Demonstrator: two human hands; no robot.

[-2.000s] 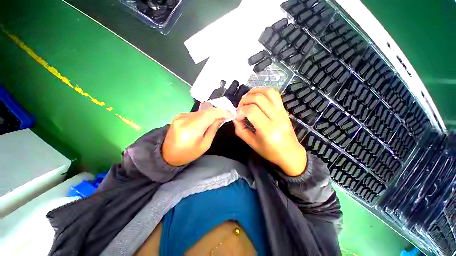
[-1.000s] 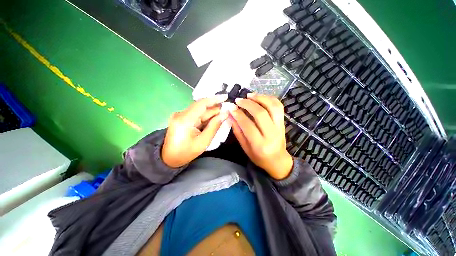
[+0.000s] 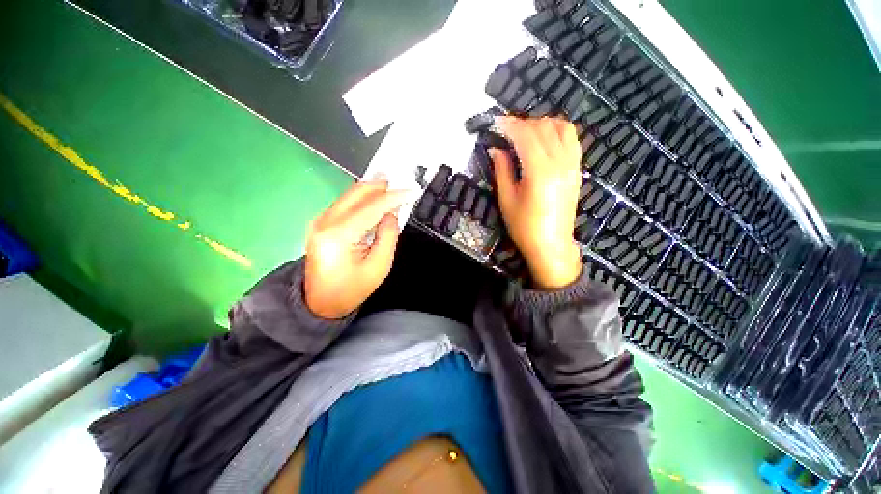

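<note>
My left hand (image 3: pixel 350 253) pinches a narrow white strip (image 3: pixel 404 205) at its fingertips, left of the near black parts. The strip partly blends with the white sheets (image 3: pixel 425 116) behind it. My right hand (image 3: pixel 537 193) is over the near-left part of the clear main tray, thumb and forefinger curved around dark parts. Whether it grips one is not clear. Small black parts (image 3: pixel 452 196) lie in a near-left compartment between my hands. Slanted rows of black parts (image 3: pixel 633 241) fill the compartments to the right.
A second clear tray with black parts (image 3: pixel 280 27) is at the top left. Dark stacked trays (image 3: pixel 797 333) are at the far right. A pale raised edge (image 3: pixel 720 92) curves behind the main tray. A white box (image 3: pixel 48 338) stands at lower left beside the green floor.
My hands have moved apart. The right hand has gone up and right to the tray; the left stays left with the strip. The near black parts now show between them. The view has shifted slightly.
</note>
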